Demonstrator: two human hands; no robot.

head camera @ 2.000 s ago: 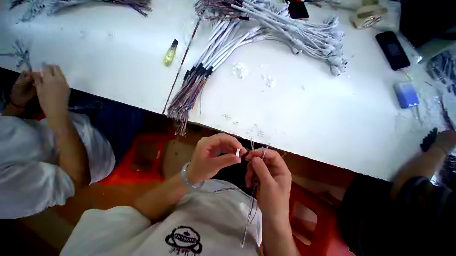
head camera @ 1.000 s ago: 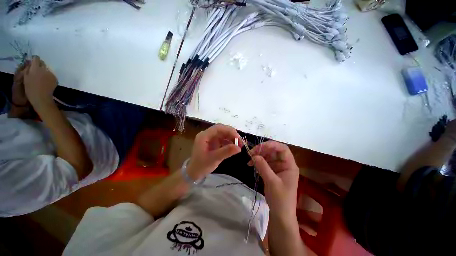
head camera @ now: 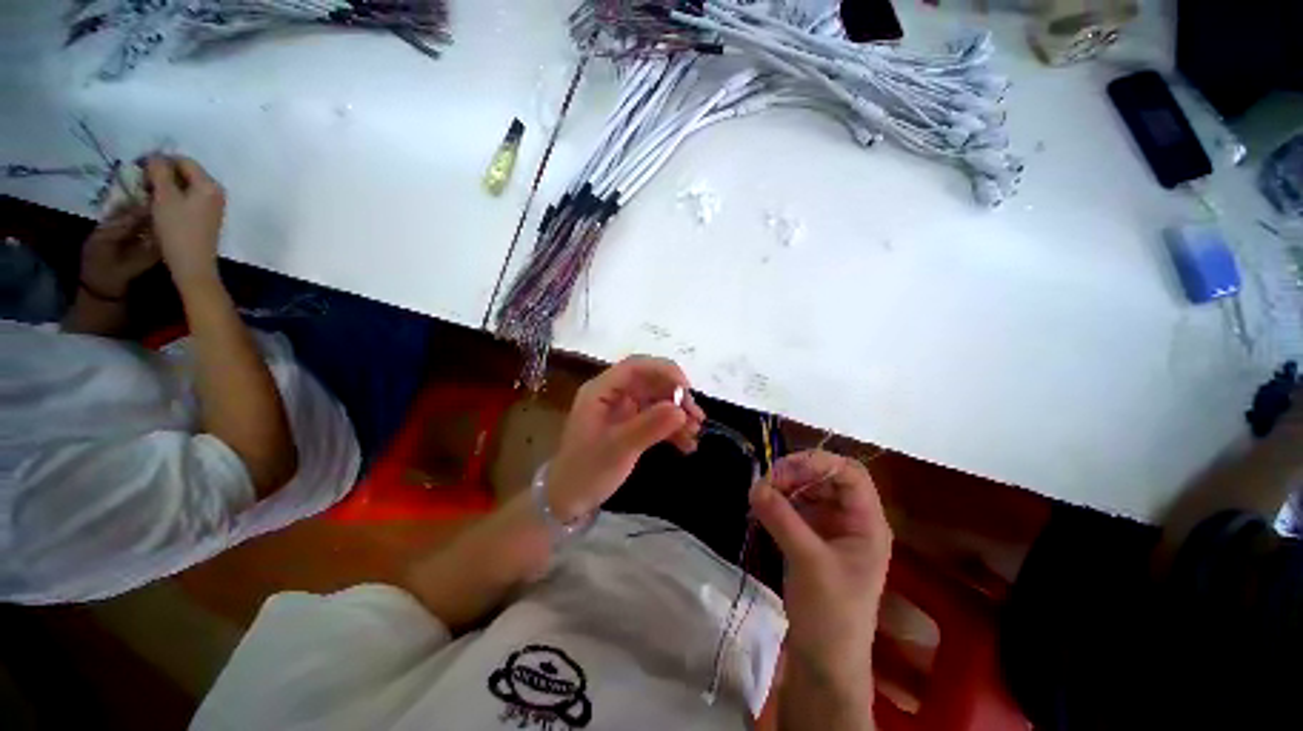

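My left hand (head camera: 625, 429) pinches a tiny white connector housing (head camera: 679, 399) between thumb and fingertips, just past the table's front edge. My right hand (head camera: 829, 517), to the right and slightly lower, pinches thin coloured lead wires (head camera: 769, 440). Some wire ends fan out above its fingers. A dark strand runs between the two hands. The thin sleeved cable (head camera: 730, 628) hangs from my right hand over my shirt. Whether any wire sits in the housing is too small to tell.
A large white harness bundle (head camera: 857, 97) lies on the white table (head camera: 915, 329), its coloured leads near the front edge. A yellow-green bottle (head camera: 502, 160), white bits (head camera: 700, 202), a phone (head camera: 1159, 129) and a blue block (head camera: 1203, 263) lie around it. People sit on both sides.
My right hand has moved right and slightly down, away from my left hand, with the wires. My left hand still pinches the housing. The person at left has raised their hands slightly.
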